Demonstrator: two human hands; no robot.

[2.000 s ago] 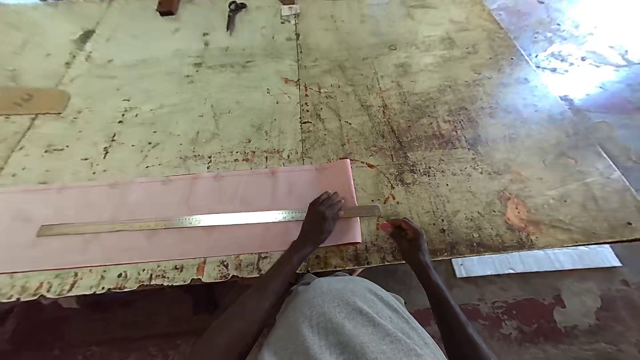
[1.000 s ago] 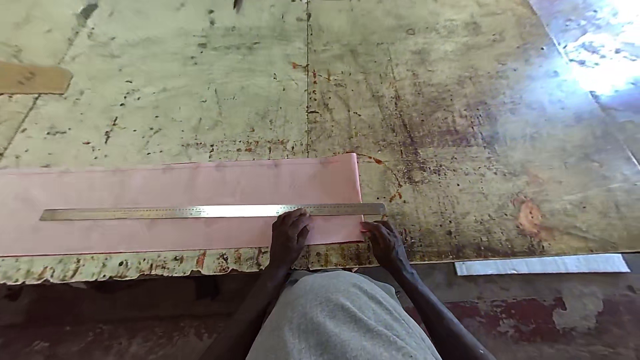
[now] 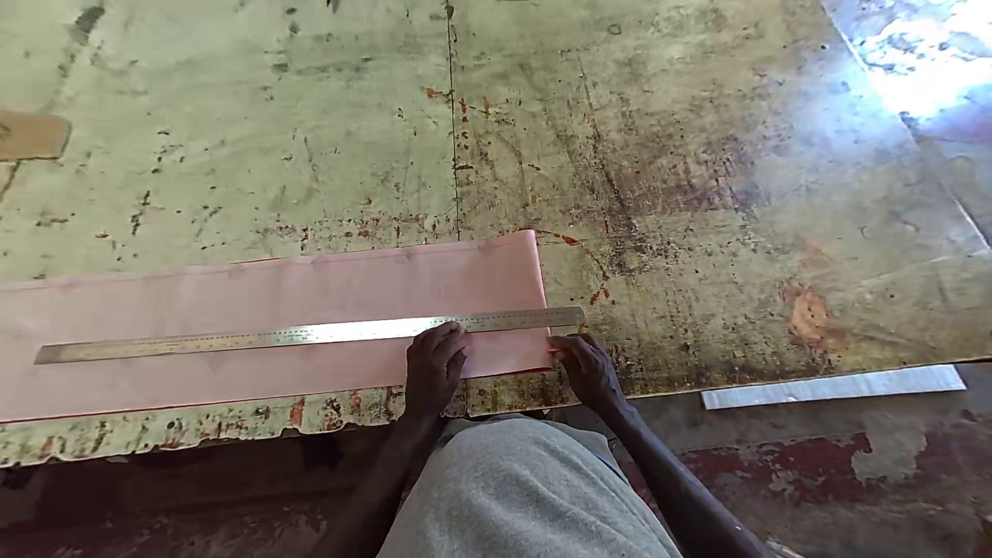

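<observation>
A long folded piece of pink fabric (image 3: pixel 341 279) lies along the near edge of the worn table, its folded end toward the right. On top of it rests a long metal ruler (image 3: pixel 310 333), whose right end sticks out past the fold. My left hand (image 3: pixel 436 368) presses on the fabric, with its fingertips at the ruler's lower edge. At the fabric's right end, my right hand (image 3: pixel 585 368) has thumb and fingers at the edge, just below the ruler; a small red bit shows at the fingertips, too small to name.
The tabletop (image 3: pixel 697 194) is stained, with a seam running across it. A brown flat piece (image 3: pixel 31 136) lies at the far left. Beyond the table's near edge at the right is a pale flat strip (image 3: pixel 833 386). My lap is against the near edge.
My right hand has moved from beyond the ruler's end to the fabric's right edge. My left hand has shifted left and down, from over the ruler near its right end to its lower edge.
</observation>
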